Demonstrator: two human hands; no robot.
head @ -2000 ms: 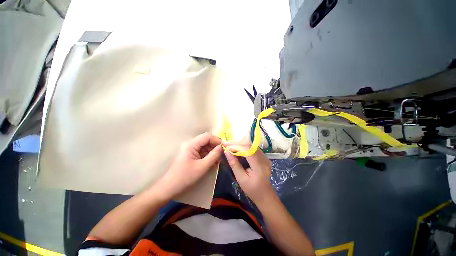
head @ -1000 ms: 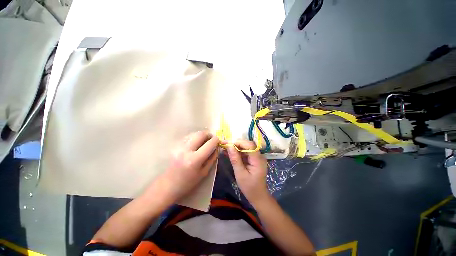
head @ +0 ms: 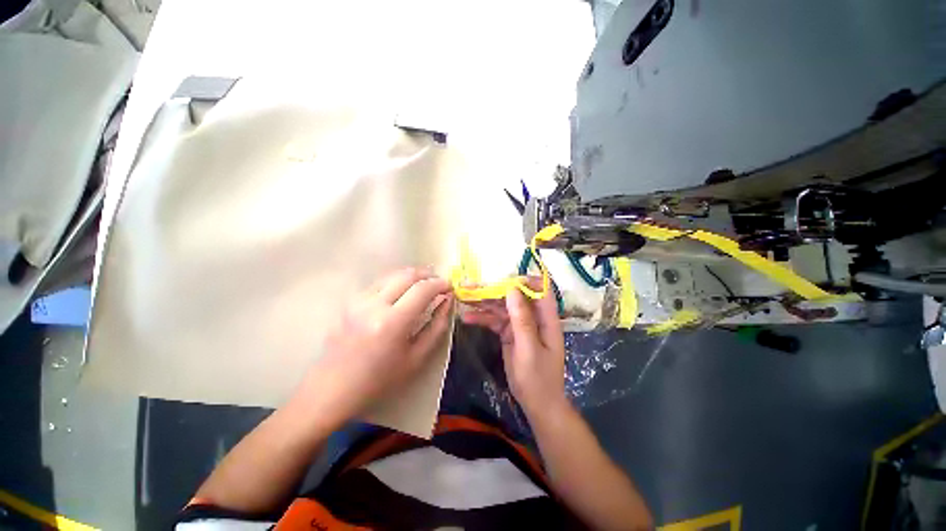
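Observation:
The large beige panel (head: 239,249) lies on the white table, its near right corner hanging over the table's front edge. My left hand (head: 399,322) grips the panel's right edge, with fingertips on the yellow tape's end. My right hand (head: 531,332) holds the yellow binding tape (head: 488,294) between thumb and fingers, just right of the panel edge. The tape runs from there up to the needle area (head: 581,233). Grey tabs (head: 207,87) show at the panel's far edge. Scissors with green-teal handles (head: 591,268) lie by the needle area.
The grey sewing machine head (head: 757,93) fills the upper right. More yellow tape (head: 762,266) runs along it. A clear plastic bag (head: 596,363) hangs below the machine bed. Beige panels (head: 57,135) lie at far left. A dark floor with yellow lines (head: 700,520) shows below.
My right hand has moved its grip slightly up and right along the tape. The tape between my hands now shows wider and longer. My left hand stays at the panel edge.

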